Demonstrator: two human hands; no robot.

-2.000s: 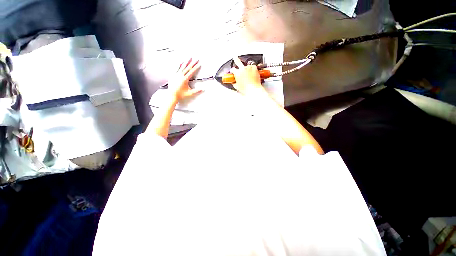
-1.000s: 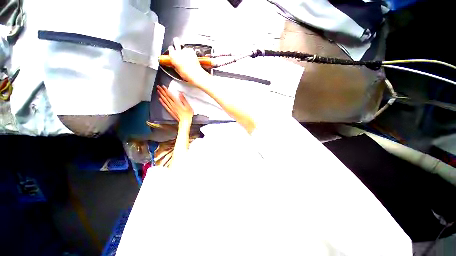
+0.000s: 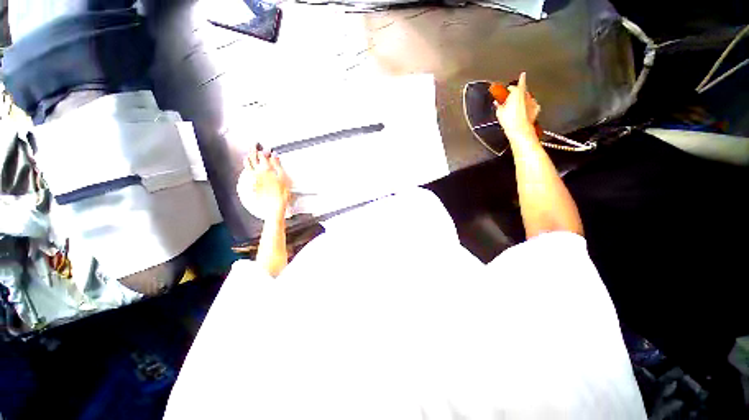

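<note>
A pale garment panel (image 3: 361, 164) lies flat on the table cover, with a thin dark strip (image 3: 328, 139) across it. My left hand (image 3: 267, 182) is at the panel's left end, fingers at the left end of the strip; whether it grips the cloth is hard to tell in the glare. My right hand (image 3: 519, 108) holds the steam iron (image 3: 481, 111) by its orange-red handle, to the right of the panel over the brown cover. The iron's dark soleplate with pale rim shows left of the hand. The braided cord (image 3: 567, 143) runs right from it.
A stack of pale panels with a dark strip (image 3: 123, 213) lies at left. A dark phone-like object (image 3: 269, 26) is at the far side. The brown table cover (image 3: 427, 41) extends right to tied hoses (image 3: 649, 59). Dark cloth (image 3: 74, 49) lies at far left.
The iron has moved from the panel's left end to the right, off the panel. My left hand stays near the left end. The view has shifted, so the stack appears lower.
</note>
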